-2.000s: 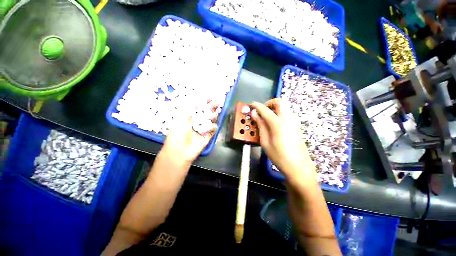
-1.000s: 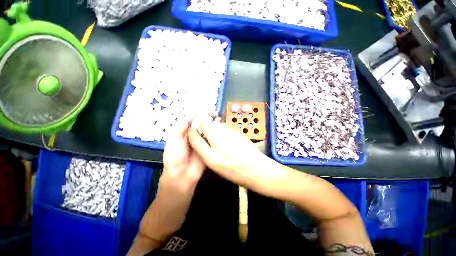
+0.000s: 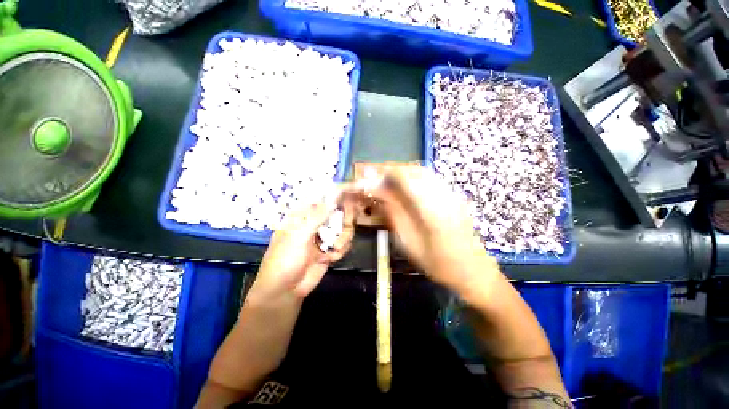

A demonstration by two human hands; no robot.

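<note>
The orange-brown loading fixture [image 3: 368,216] lies between the two trays, mostly hidden by my hands. Its pale wooden handle [image 3: 384,311] points towards me. My left hand [image 3: 308,244] is at the fixture's left side, its curled fingers holding several white housings [image 3: 330,230]. My right hand [image 3: 424,220] is over the fixture's right part, blurred, fingertips at its holes; whether it holds a piece I cannot tell. The left parts tray [image 3: 357,104] bears bright white housings. The right parts tray [image 3: 428,112] bears whitish-pink leaded components with thin wires.
A rear parts bin [image 3: 400,36] is beyond the trays. A green desk fan [image 3: 52,136] stands left, a bag of parts [image 3: 164,12] behind it. A metal bench press [image 3: 639,120] and brass-coloured parts [image 3: 631,17] are right. Blue bins [image 3: 104,375] sit below the bench edge.
My hands were together left of the fixture a second ago. Now they are apart, and my right hand has moved right, over the fixture. The view has shifted slightly.
</note>
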